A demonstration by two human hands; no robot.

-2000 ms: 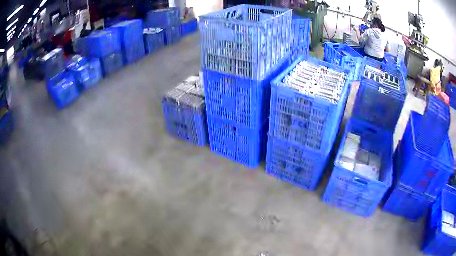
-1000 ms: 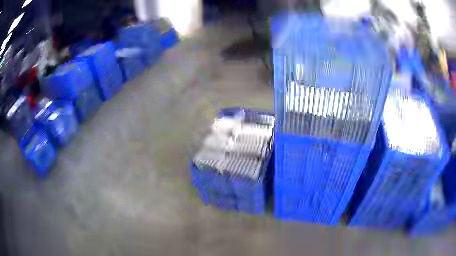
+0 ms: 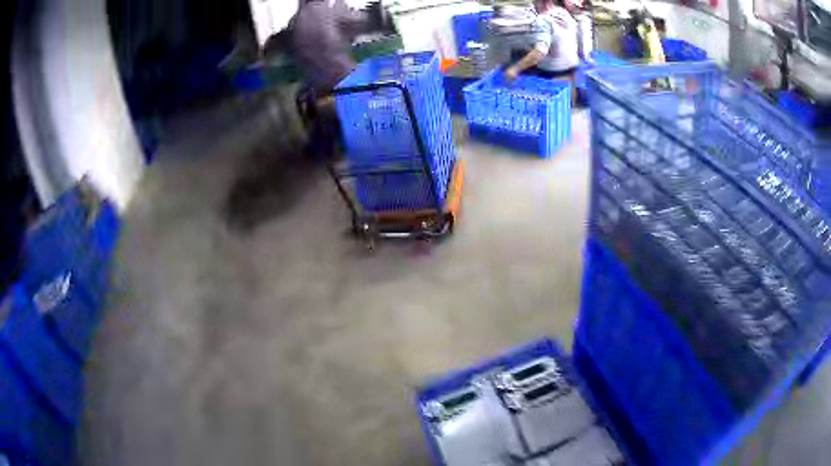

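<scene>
No hand of mine shows. Nearest in front, a blue crate (image 3: 556,349) at the bottom centre-right holds silver-grey flat cast parts (image 3: 478,437). Beside it on the right stands a tall stack of blue slotted crates (image 3: 638,346); grey metal parts show through the upper crate's slots. Farther ahead, a platform trolley (image 3: 398,218) with an orange-brown base and black handle frame carries upright blue crates (image 3: 378,132). No hand is on its handle that I can make out.
Blue crates (image 3: 55,309) line the left side near a white pillar (image 3: 77,100). A person in dark clothing (image 3: 321,45) is behind the trolley. A person in a light top (image 3: 554,41) reaches to a blue crate (image 3: 519,114). Grey concrete floor (image 3: 273,337) lies between.
The view has turned right and moved forward past the crate stacks. The trolley and the two people beyond now show. The crate of flat parts and the tall stack are nearer.
</scene>
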